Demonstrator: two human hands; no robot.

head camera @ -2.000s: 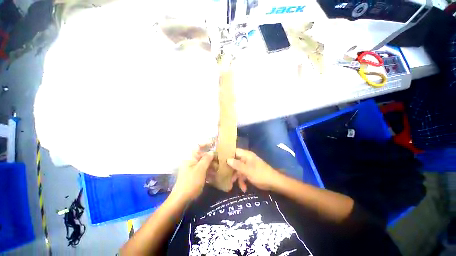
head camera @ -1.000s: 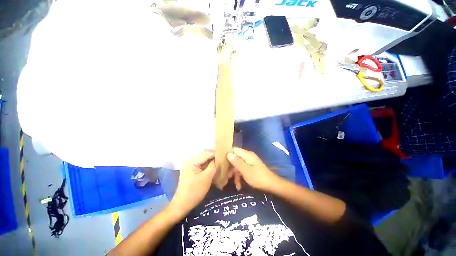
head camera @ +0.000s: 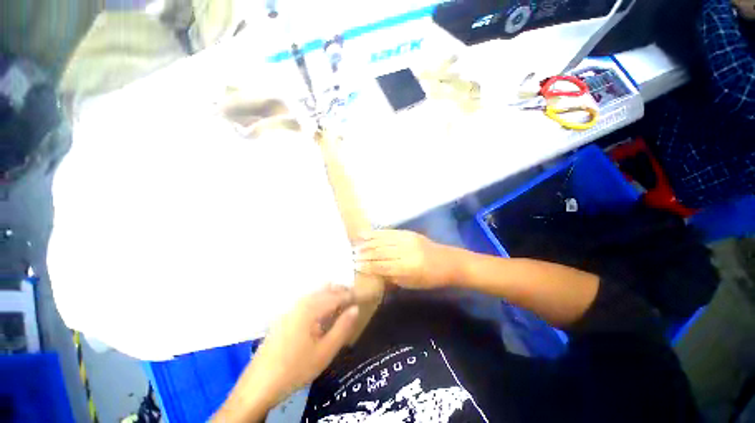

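Observation:
A long khaki strip [head camera: 343, 186] runs from the presser foot [head camera: 318, 124] down over the table edge toward my lap, along the right edge of an overexposed white panel [head camera: 199, 215]. My right hand [head camera: 401, 258] lies on the strip just past the table edge, its fingertips at the white panel's edge. My left hand [head camera: 310, 343] is lower, at the panel's lower right edge, thumb and fingers curled beside the lower part of the strip. Glare hides whether the left fingertips pinch cloth.
A dark square plate [head camera: 401, 89] and khaki scraps [head camera: 455, 87] lie right of the needle. Scissors [head camera: 569, 103] lie by the parts tray [head camera: 608, 83]. Blue bins [head camera: 530, 190] stand below, the right one holding black cloth. A person in a checked sleeve [head camera: 728, 74] is at upper right.
My right hand has moved onto the strip with fingers flatter. My left hand has moved lower, its grip looser. The view has turned, so the table slants and the machine shows farther left.

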